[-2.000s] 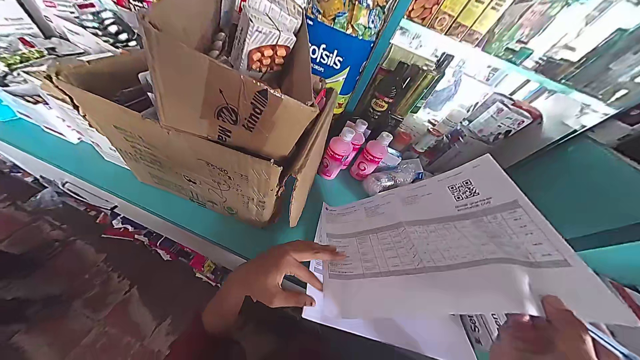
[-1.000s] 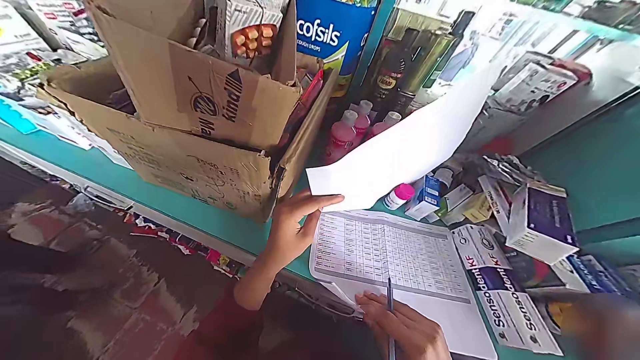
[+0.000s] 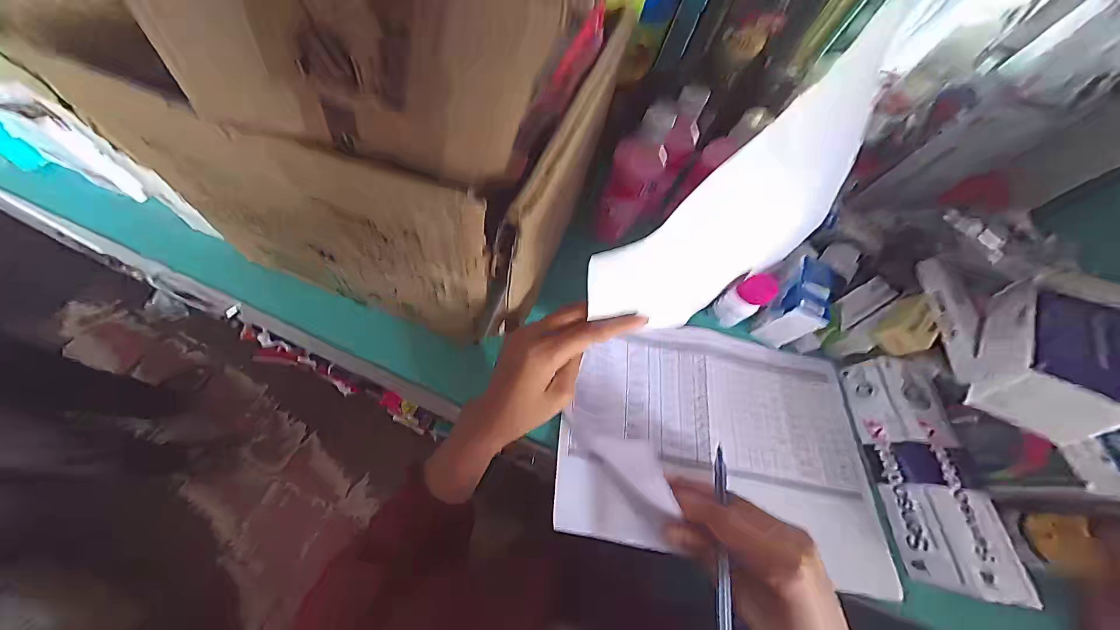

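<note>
My left hand [image 3: 547, 372] holds the lower left edge of a raised white paper sheet [image 3: 735, 206], which curves up toward the bottles. Beneath it lies a sheet printed with a table [image 3: 717, 411] on the counter. My right hand [image 3: 744, 542] pinches the lifted near-left corner of that printed sheet between thumb and fingers, and a pen [image 3: 721, 525] sticks up from the same hand. Another white sheet [image 3: 822, 534] shows beneath the printed one.
Cardboard boxes [image 3: 350, 201] fill the upper left of the teal counter [image 3: 350, 319]. Pink bottles [image 3: 634, 175] stand behind the raised sheet. A white bottle with a pink cap [image 3: 744, 297], small medicine boxes [image 3: 801, 297] and Sensodyne toothpaste boxes [image 3: 936, 490] lie to the right.
Two seconds ago the top sheet lay over the others; it is now lifted and folded back. Since one second ago, my right hand has raised the printed sheet's near corner. The view has moved closer.
</note>
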